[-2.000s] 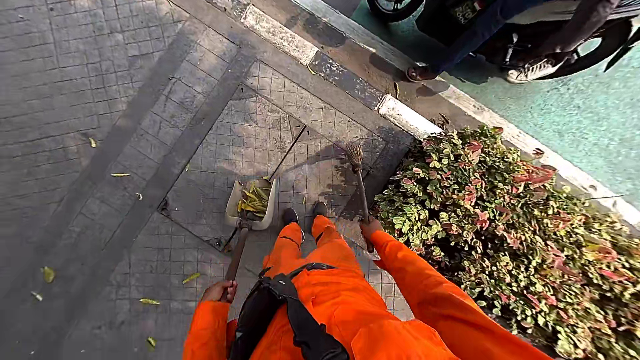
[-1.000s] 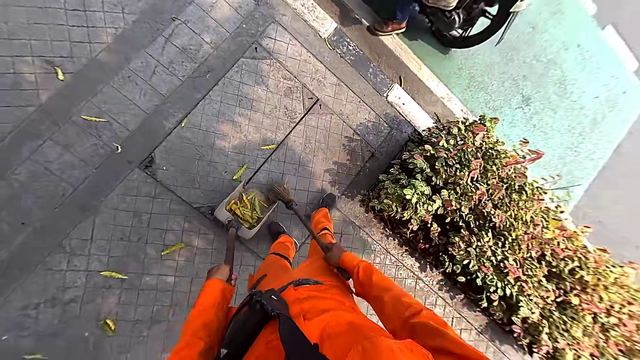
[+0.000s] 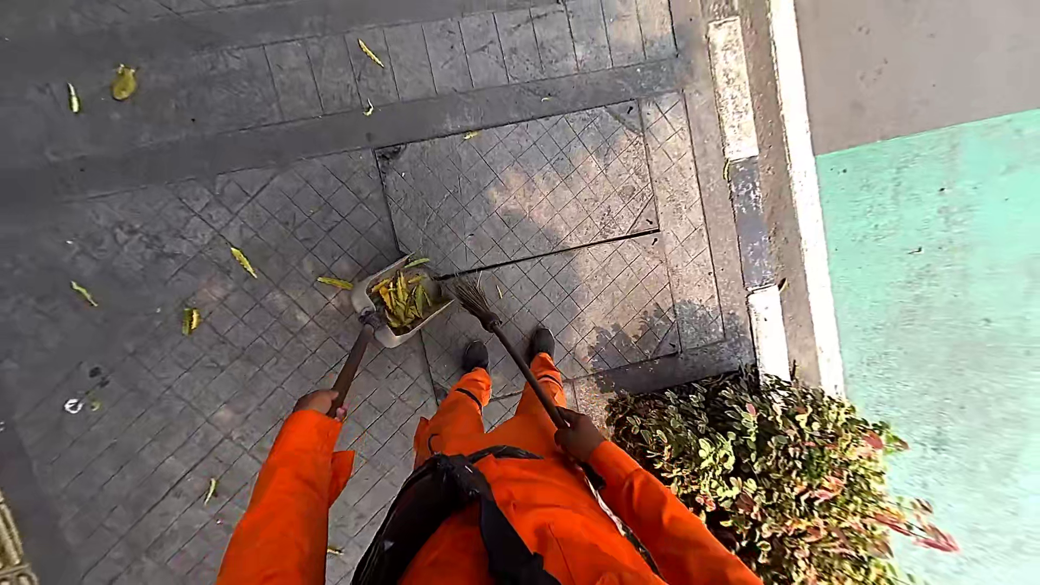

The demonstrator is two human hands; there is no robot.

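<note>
My left hand (image 3: 322,403) grips the brown handle of a pale long-handled dustpan (image 3: 398,335), which rests on the paving left of my feet. Yellow and green leaves (image 3: 404,299) lie heaped inside it, one sticking out over the rim. In my right hand (image 3: 578,435) is the stick of a twig broom (image 3: 475,301). Its bristles are just right of the dustpan's open side, low over the paving; whether they touch it I cannot tell. A yellow leaf (image 3: 335,283) lies beside the pan's left edge, and a small one (image 3: 499,291) is right of the bristles.
Several loose leaves (image 3: 243,262) are scattered across the paved ground to the left and top. A leafy shrub (image 3: 756,471) stands at my right, close to my right arm. Beyond it run a painted kerb (image 3: 733,89) and a green road surface (image 3: 934,268).
The broom's bristles have come from beyond my feet to beside the dustpan. The view has turned strongly, and the motorbike and the person's legs seen earlier are out of it.
</note>
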